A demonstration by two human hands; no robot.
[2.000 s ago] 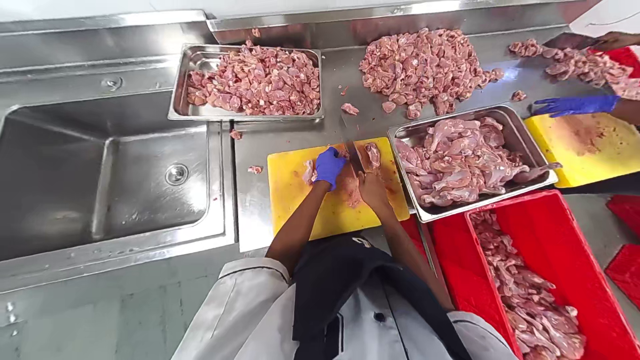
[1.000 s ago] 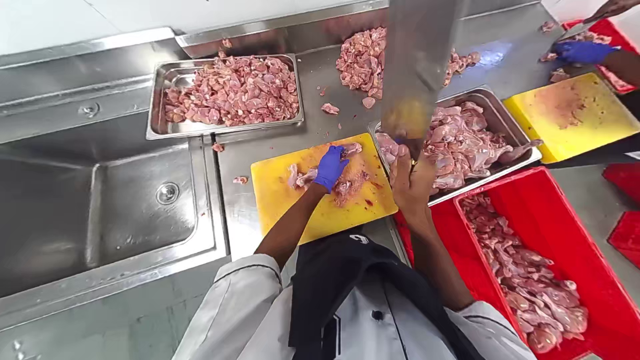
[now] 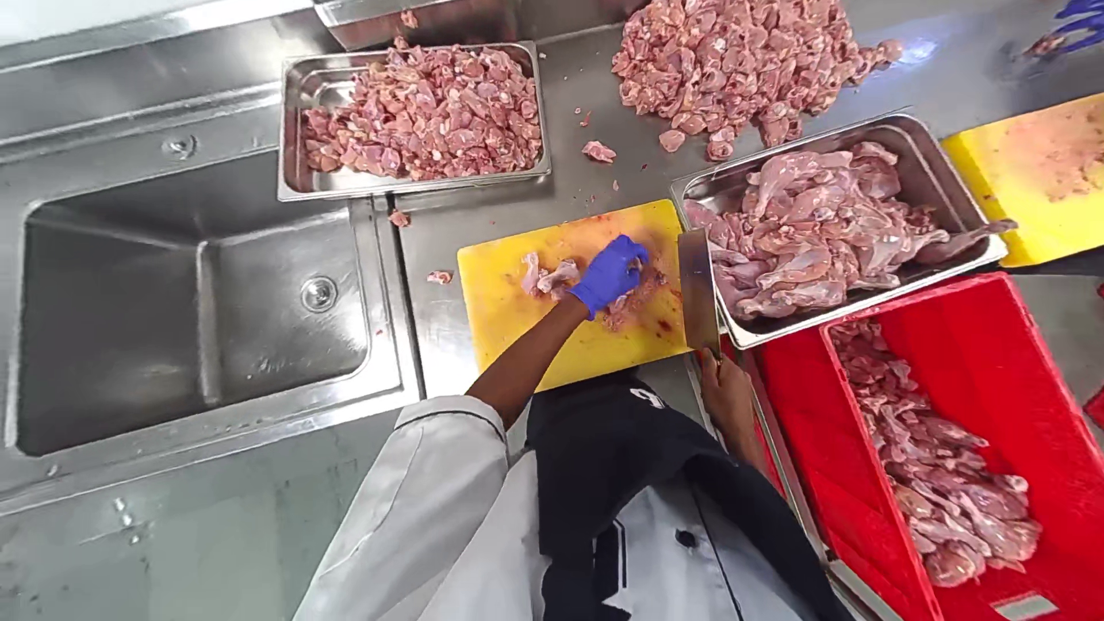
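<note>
My left hand (image 3: 611, 274), in a blue glove, lies with curled fingers on pieces of raw meat (image 3: 634, 302) on the yellow cutting board (image 3: 509, 345). Other cut meat pieces (image 3: 552, 276) sit on the board just left of the glove. Bare and closed around a handle, my right hand (image 3: 729, 392) holds a cleaver (image 3: 698, 289), whose wide blade is at the board's right edge. Right of the blade, a steel pan (image 3: 962, 194) holds raw poultry legs. A second steel pan (image 3: 293, 164) behind the board is heaped with cut meat.
A large pile of cut meat (image 3: 733, 65) lies on the steel counter (image 3: 569, 95). At left is a steel sink (image 3: 121, 328). Red crates (image 3: 975, 345) with raw poultry stand at lower right. A co-worker's blue-gloved hand (image 3: 1078, 21) shows at upper right, near another yellow board (image 3: 1035, 164).
The cleaver, raised close to the camera one second ago, is now down by the board's right edge. My left hand remains on the meat.
</note>
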